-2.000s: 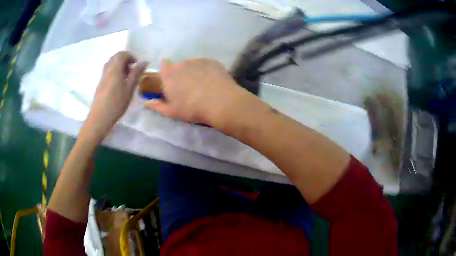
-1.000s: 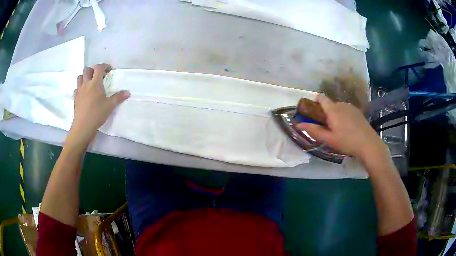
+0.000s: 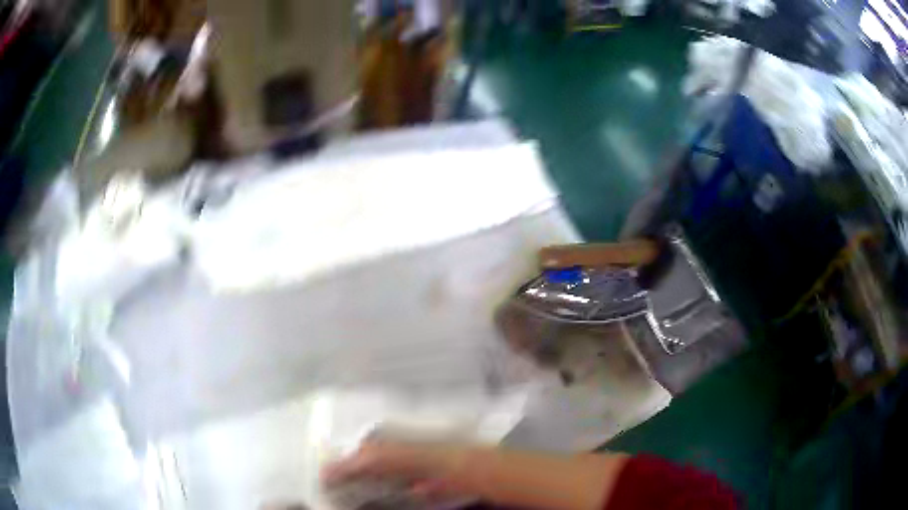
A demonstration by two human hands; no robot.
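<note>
The white sleeve (image 3: 428,413) lies at the table's near edge, blurred and cut off by the bottom of the picture. My right hand (image 3: 383,468) is low on this cloth, free of the iron; blur hides whether its fingers grip the fabric. My left hand is not recognisable in the picture. The steam iron (image 3: 587,294) sits at the table's right end beside the metal iron rest (image 3: 685,304), its brown handle up and its tip pointing left. No hand touches it.
A pressed white stack (image 3: 368,214) lies along the far side. Crumpled white cloth (image 3: 124,234) is at far left, with a white cloth piece (image 3: 75,458) at near left. Brown scorch marks surround the iron. White garments (image 3: 777,100) hang at far right.
My right hand has let go of the iron and moved left onto the sleeve. The iron now stands at the right end. The view has swung up and right; my left hand has left it.
</note>
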